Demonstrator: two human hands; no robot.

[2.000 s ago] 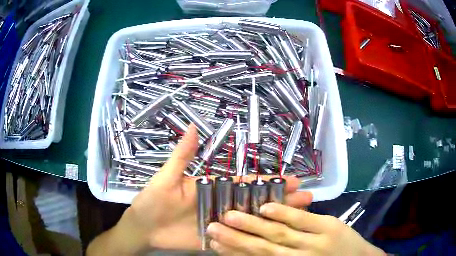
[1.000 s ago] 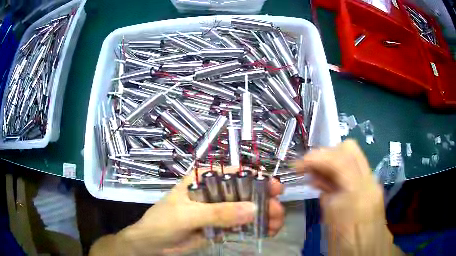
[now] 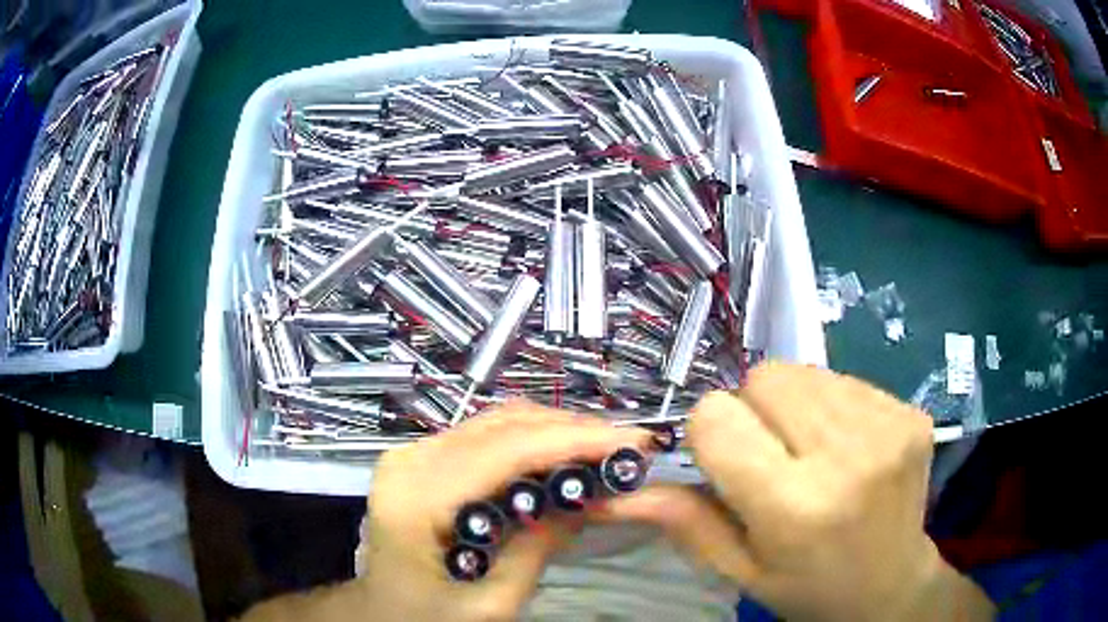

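Observation:
My left hand (image 3: 419, 492) holds a bunch of several cylinder units (image 3: 572, 487), seen end-on with round black faces and pale centres. My right hand (image 3: 814, 474) is closed just right of the bunch. A dark unit end (image 3: 665, 436) shows at its fingertips and a thin pale rod (image 3: 945, 433) sticks out on its other side; the middle of this unit is hidden by the hand. The white main bin (image 3: 225, 310) behind my hands is heaped with silver units with red wires. Two units (image 3: 591, 280) lie side by side on the heap, rods away from me.
A long white side bin (image 3: 148, 201) of units stands at left. A red parts box (image 3: 930, 140) with a few metal pieces is at upper right. Small clear scraps (image 3: 893, 318) and a white label (image 3: 960, 362) lie on the green mat (image 3: 899, 249). A clear box (image 3: 523, 12) is at the back.
My left hand has turned the bunch so its black ends face the camera. My right hand has come in beside it, closed around a unit.

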